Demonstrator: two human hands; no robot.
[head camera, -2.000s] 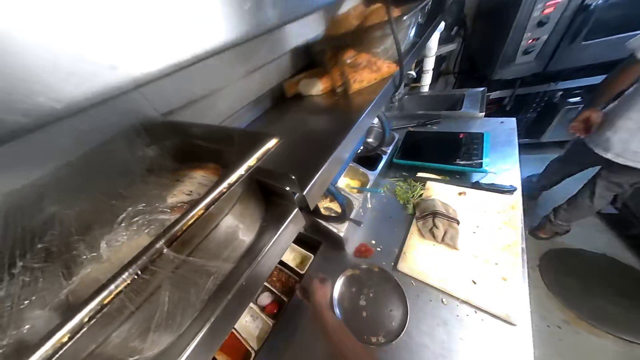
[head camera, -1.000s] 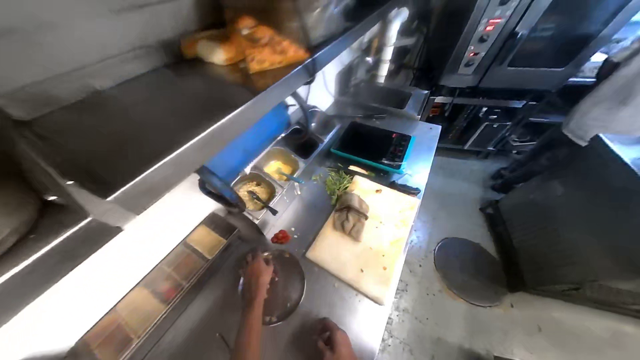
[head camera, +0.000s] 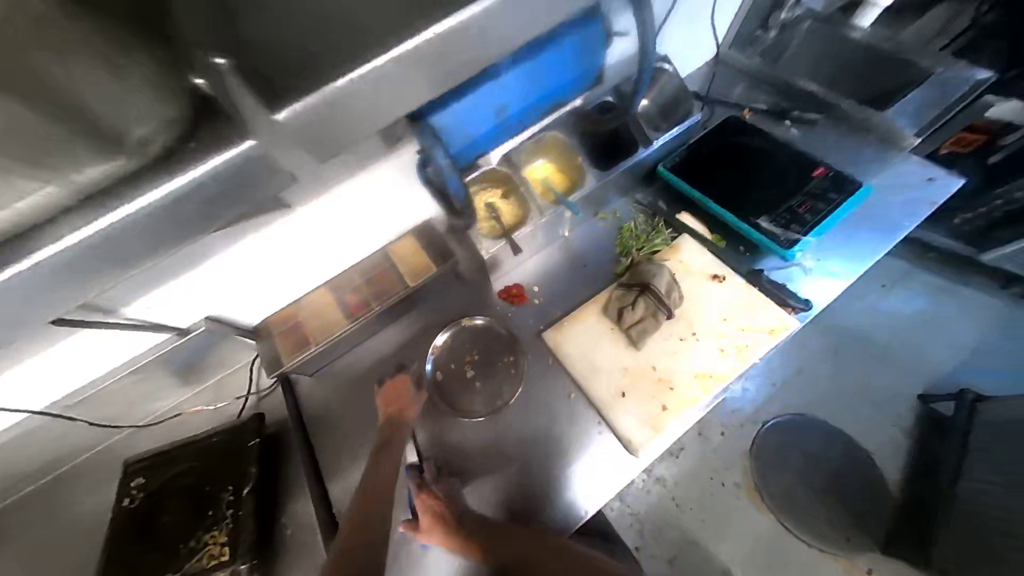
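My left hand (head camera: 400, 398) is at the left edge of a round metal plate (head camera: 476, 370) that has small bits on it; blur hides whether its fingers hold anything. Below it, my right hand (head camera: 438, 512) is closed around the blue handle of a utensil (head camera: 414, 472), whose type I cannot tell. A red chopped food pile (head camera: 514, 294) lies on the steel counter above the plate. To the right, a folded brown cloth (head camera: 645, 302) rests on a stained white cutting board (head camera: 680, 360), with green herbs (head camera: 642, 238) by its upper corner.
A knife with a black handle (head camera: 780, 291) lies along the board's far edge. Beyond is a teal-edged induction cooktop (head camera: 764, 182). Food pans (head camera: 548, 166) with spoons and a topping rail (head camera: 348, 304) line the back. A dark tray (head camera: 188, 500) is at lower left; a round floor mat (head camera: 822, 482) lies right.
My left hand has moved from over the plate to its left edge. My right hand now grips a blue-handled utensil. The view has swung and tilted down.
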